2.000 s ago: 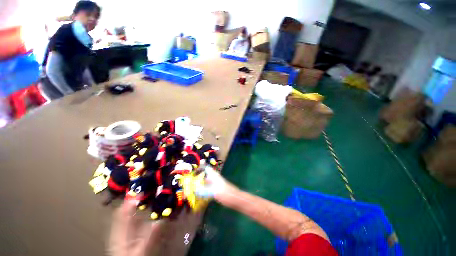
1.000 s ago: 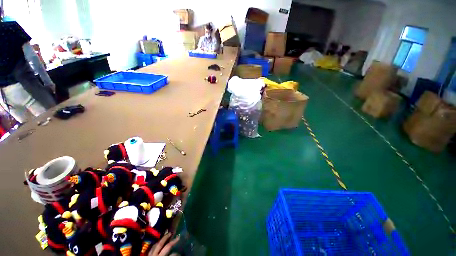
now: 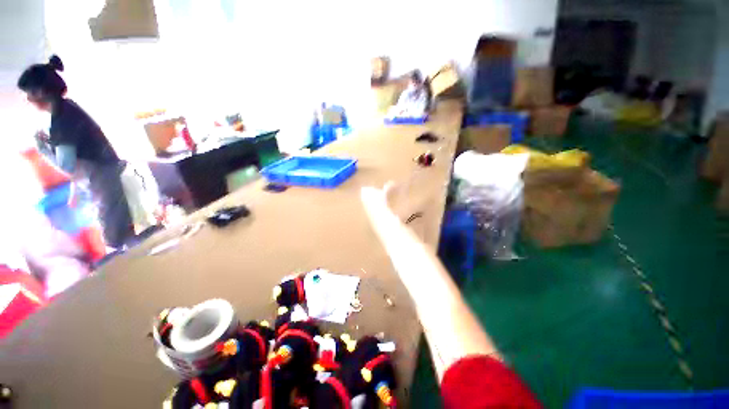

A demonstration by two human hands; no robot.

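Note:
My right hand (image 3: 377, 194) reaches far forward over the brown table (image 3: 264, 248), short of the blue tray. It is small, pale and blurred, so its finger pose and any held item cannot be told. The bare forearm and red sleeve run to the lower right. A pile of black plush penguins (image 3: 297, 348) with red scarves lies at the near table edge, partly cut off by the picture's bottom. My left hand is not in view.
A white label roll (image 3: 203, 326) and white papers (image 3: 334, 297) adjoin the pile. A blue tray (image 3: 310, 170) and dark items (image 3: 229, 215) lie farther off. One person stands left, another sits at the far end. Cartons (image 3: 567, 209) and a white sack (image 3: 491, 196) stand right.
My right arm has come into view, stretched forward over the table. The hand seen at the pile a second ago is gone from there. The view has turned left; the blue crate is mostly out of frame.

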